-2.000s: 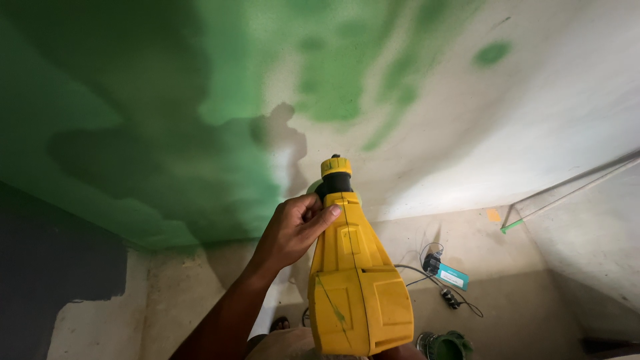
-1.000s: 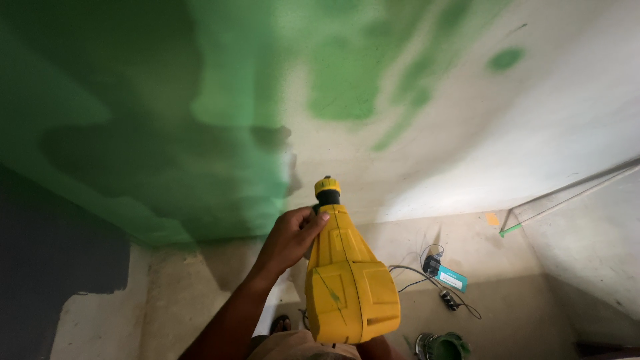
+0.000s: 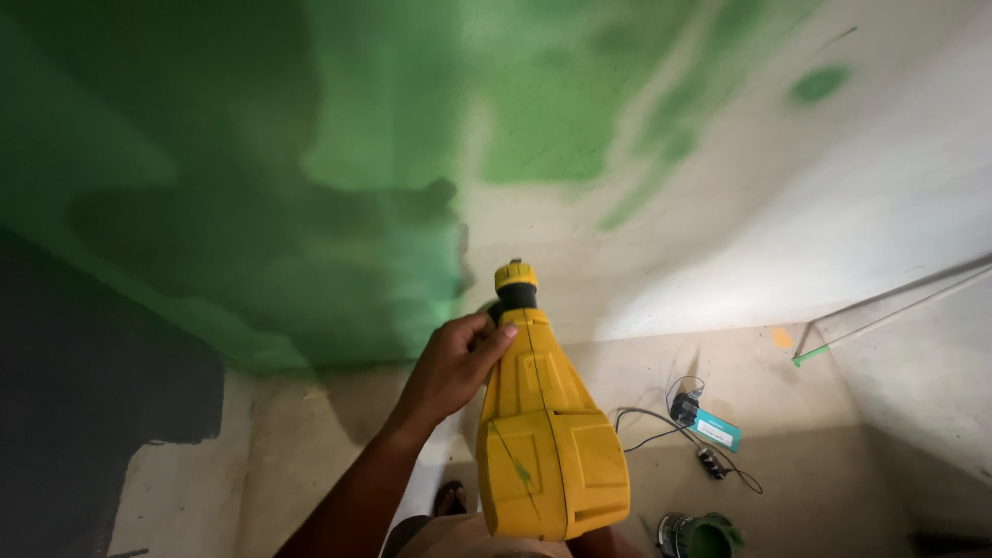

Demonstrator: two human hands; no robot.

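A yellow paint sprayer [image 3: 546,434] with a black neck and a yellow ribbed nozzle cap [image 3: 515,274] is held up in front of my body, its cap toward the wall. My left hand [image 3: 461,360] grips its narrow front part from the left, the thumb on the yellow housing. My right hand is hidden below the sprayer; only part of the right forearm [image 3: 608,542] shows at the bottom. Ahead is a wall [image 3: 558,225] with green paint across its left and upper parts, ending in a soft, patchy edge over the off-white surface.
On the floor at the lower right stands a bucket of green paint [image 3: 709,540]. Near it lie a teal box [image 3: 718,431], a black plug [image 3: 684,408], a power strip [image 3: 711,463] and loose cables. A thin pole [image 3: 907,314] leans at the right wall. Dark gray paint covers the left wall.
Between the first earlier frame and the second, the sprayer and my left hand have moved a little down and to the left. The visible green on the wall looks much the same.
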